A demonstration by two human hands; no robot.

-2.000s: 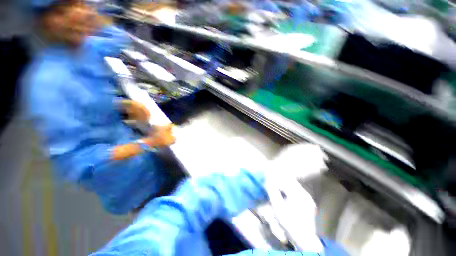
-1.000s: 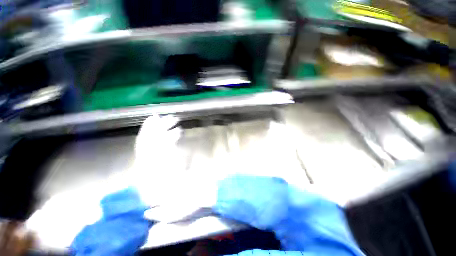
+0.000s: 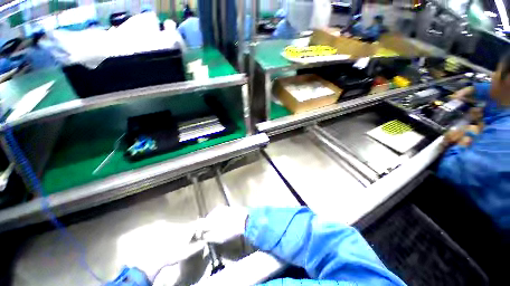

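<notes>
My right hand [image 3: 223, 223], in a white glove below a blue sleeve, is over the shiny metal plate [image 3: 100, 223] near two thin metal rails [image 3: 198, 195]. Its fingers merge with the glare, so I cannot tell if it holds anything. My left hand [image 3: 168, 272], also white-gloved, is low at the bottom edge, washed out and partly cut off. Its fingers cannot be made out. No circuit board shows at my hands.
A green shelf [image 3: 72, 162] holds a black tray [image 3: 154, 134] with blue-green parts and silver strips. A blue coiled cord [image 3: 25, 162] hangs left. A cardboard box [image 3: 307, 92] sits on the right shelf. A person in blue [image 3: 481, 156] works at the right beside a yellow-patterned sheet [image 3: 396, 129].
The view has swung right, from the co-worker at the left to one at the right, and is sharper. My left hand is now lower in the picture; my right hand is nearer the rails.
</notes>
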